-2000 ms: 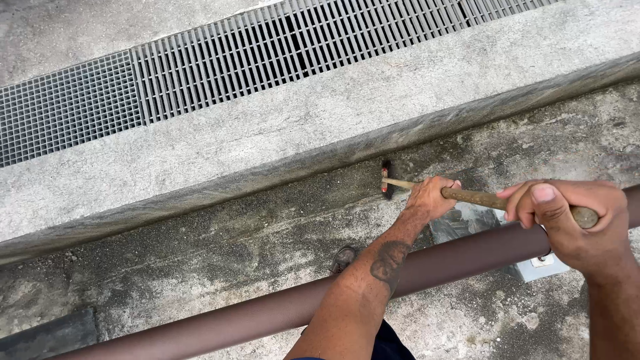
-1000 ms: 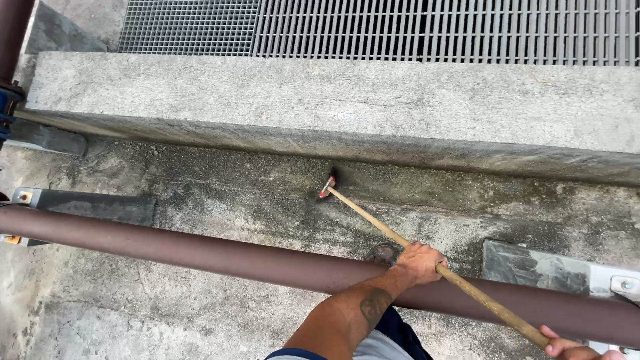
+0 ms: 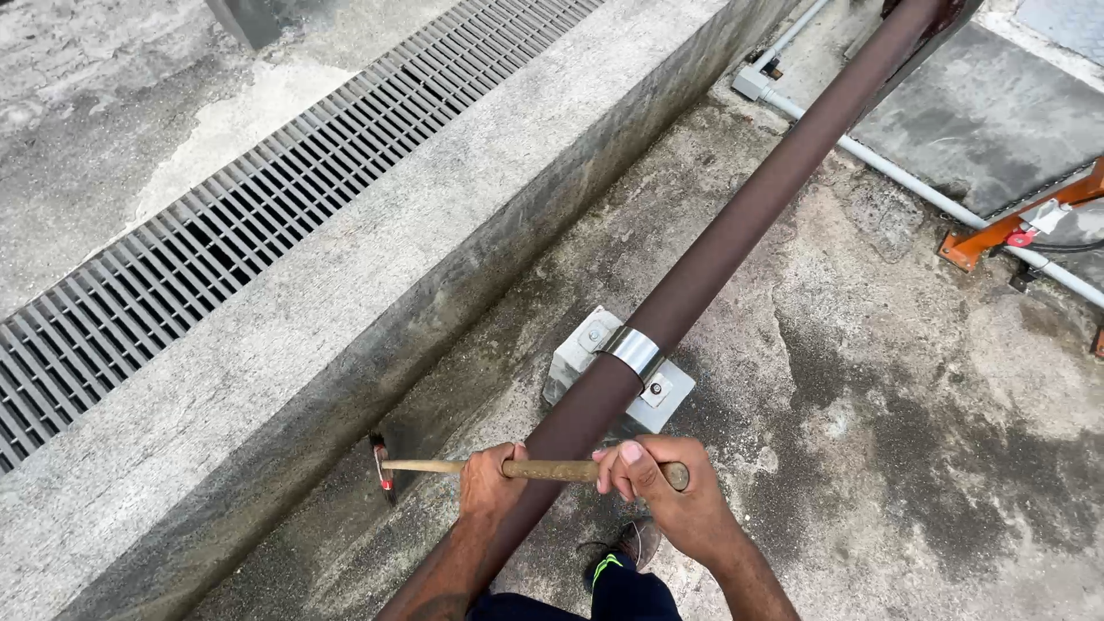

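Note:
A long wooden handle [image 3: 552, 470] runs nearly level across the lower middle of the head view, over the brown pipe [image 3: 595, 405]. My left hand [image 3: 493, 481] is closed around its middle. Near its rounded end, my right hand [image 3: 660, 483] grips it with the thumb on top. At the handle's far end, a narrow red and black brush head [image 3: 384, 470] is at the concrete floor beside the low concrete wall [image 3: 345, 379]. Its bristles are too small to make out clearly.
A metal clamp [image 3: 632, 352] holds the pipe on a concrete block [image 3: 673, 401]. Metal drain grating [image 3: 259, 207] lies beyond the wall. A grey conduit [image 3: 914, 185] and an orange bracket [image 3: 992, 241] stand at the right. My shoe [image 3: 638, 542] is below the pipe.
The view has turned and shifted strongly. My right hand, at the frame's lower edge one second ago, is now fully in view on the handle's end, closer to my left hand.

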